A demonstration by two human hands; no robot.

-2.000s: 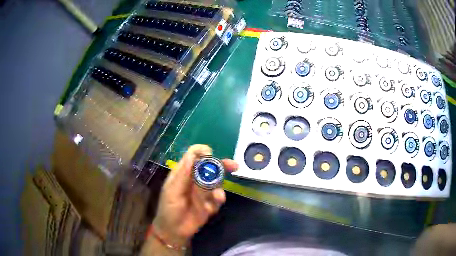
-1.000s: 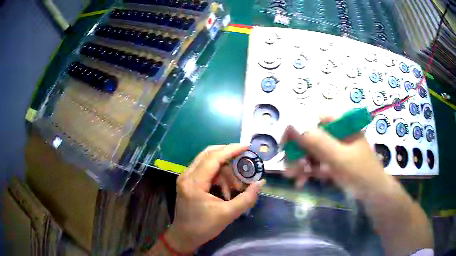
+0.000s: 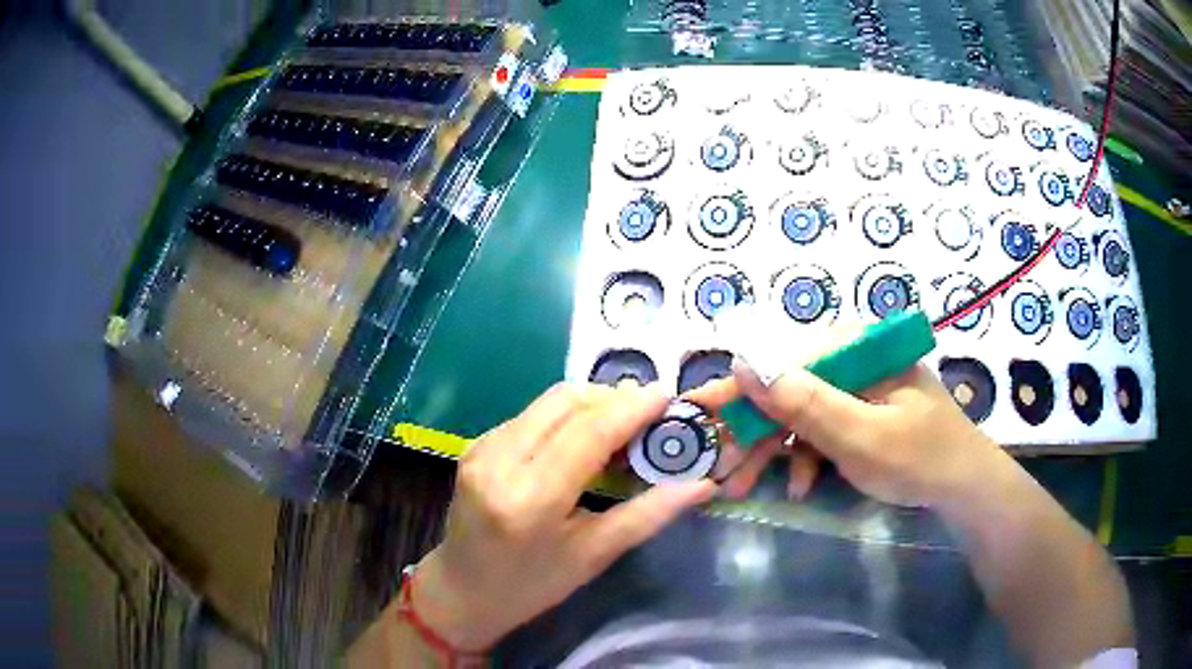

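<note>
My left hand (image 3: 543, 490) holds a round speaker driver (image 3: 673, 446) at its rim between thumb and fingers, its ringed back facing up, over the near edge of the foam tray (image 3: 784, 359). My right hand (image 3: 863, 425) holds the green probe handle (image 3: 869, 366) like a pen. Its front end is at the driver's right edge; the tip and the exact contact are hidden by the fingers. A thin red and black lead (image 3: 1009, 281) runs from the handle to the upper right. Most tray pockets hold drivers; several near-row pockets are empty.
A clear blister tray (image 3: 281, 340) with rows of black drivers lies at left on the green mat (image 3: 516, 261). Another clear tray (image 3: 811, 29) is at the far side. Brown cardboard sheets (image 3: 131, 575) stand at lower left. A yellow tape strip (image 3: 431, 439) marks the near mat edge.
The driver was turned from its blue face to its ringed back. My right hand came in with the green handle and moved to the driver. The view shifted slightly.
</note>
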